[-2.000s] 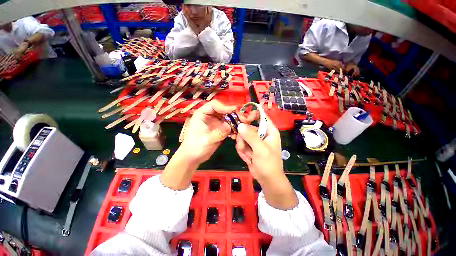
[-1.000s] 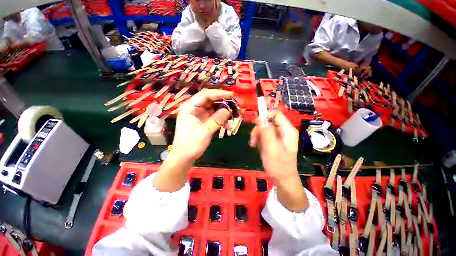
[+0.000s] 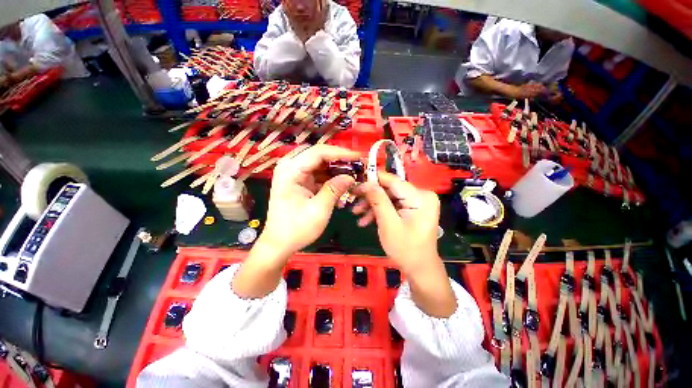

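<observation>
My left hand (image 3: 300, 201) holds a small dark glossy watch case (image 3: 345, 168) between thumb and fingers, above the far edge of the tray. My right hand (image 3: 406, 220) is beside it, its fingertips close to the case's right side. A narrow white looped strip (image 3: 373, 161) stands up from the right fingertips, curled beside the case. Whether the strip touches the case cannot be told. Below, the red compartment tray (image 3: 343, 288) holds black square watch cases, one per pocket. My forearms hide part of it.
A tape dispenser (image 3: 64, 246) and a loose watch (image 3: 119, 286) are at left. A small bottle (image 3: 231, 201), black multi-cell tray (image 3: 449, 142) and white bottle (image 3: 535, 189) lie beyond. Strapped watches (image 3: 565, 303) fill the right tray. Two people sit opposite; another is far left.
Since one second ago, my right hand has come back beside the left. The strip, straight and upright then, is now a loop beside the case. The case is turned differently.
</observation>
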